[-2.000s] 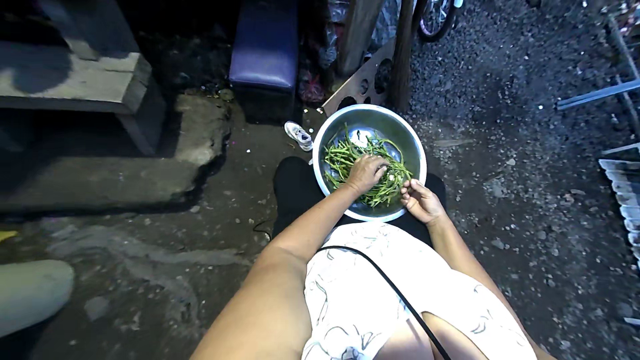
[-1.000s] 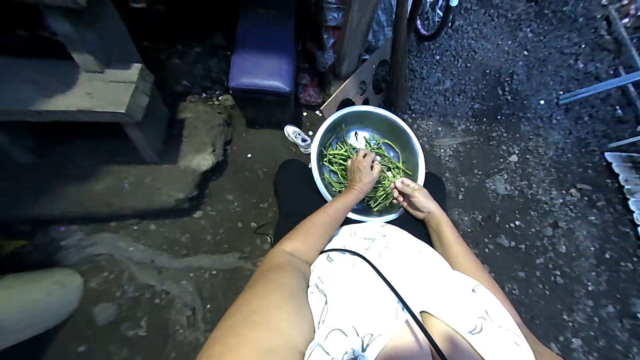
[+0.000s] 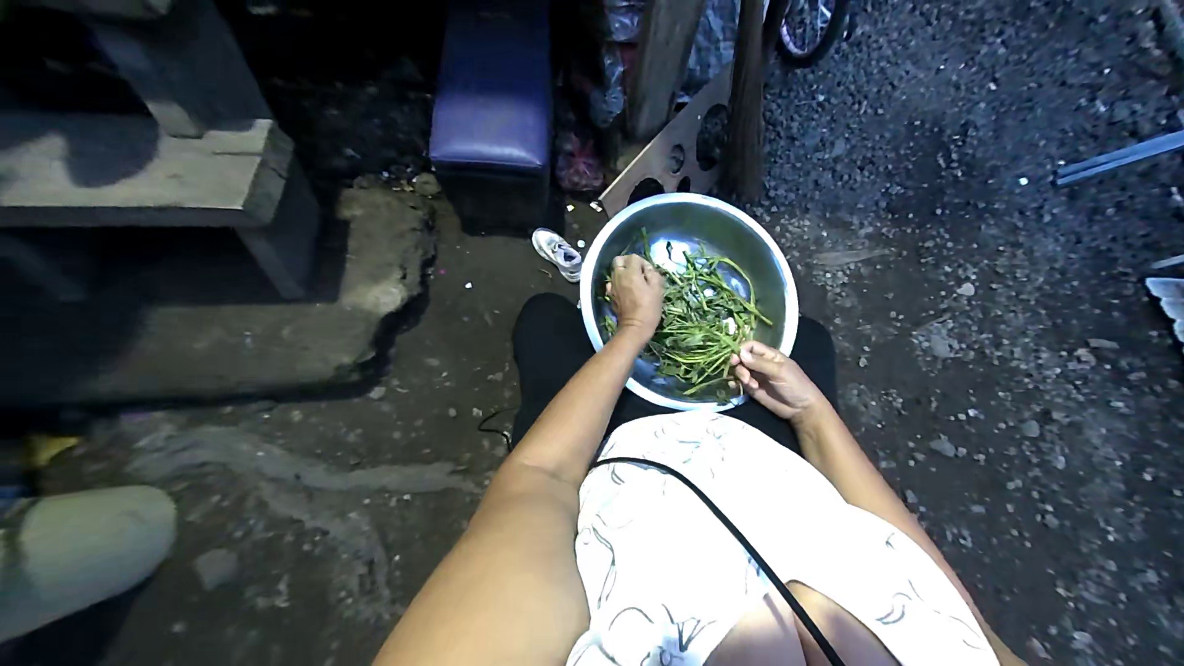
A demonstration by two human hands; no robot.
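A round metal basin (image 3: 777,277) rests on my lap, between my knees. Leafy green stems (image 3: 694,324) lie in a loose pile inside it. My left hand (image 3: 636,294) is over the basin's left side with its fingers bent down at the edge of the greens; whether anything is between them is hidden. At the lower right rim, my right hand (image 3: 775,377) pinches the ends of some stems between thumb and fingertips.
A white shoe (image 3: 557,254) lies on the ground left of the basin. Behind stand a purple padded bench (image 3: 490,129) and a board with round holes (image 3: 680,153). A wooden bench (image 3: 203,185) is at left, and a bicycle wheel (image 3: 814,32) at the top.
My left hand has moved left, from over the middle of the greens to the basin's left side. My right hand stays near the lower right rim.
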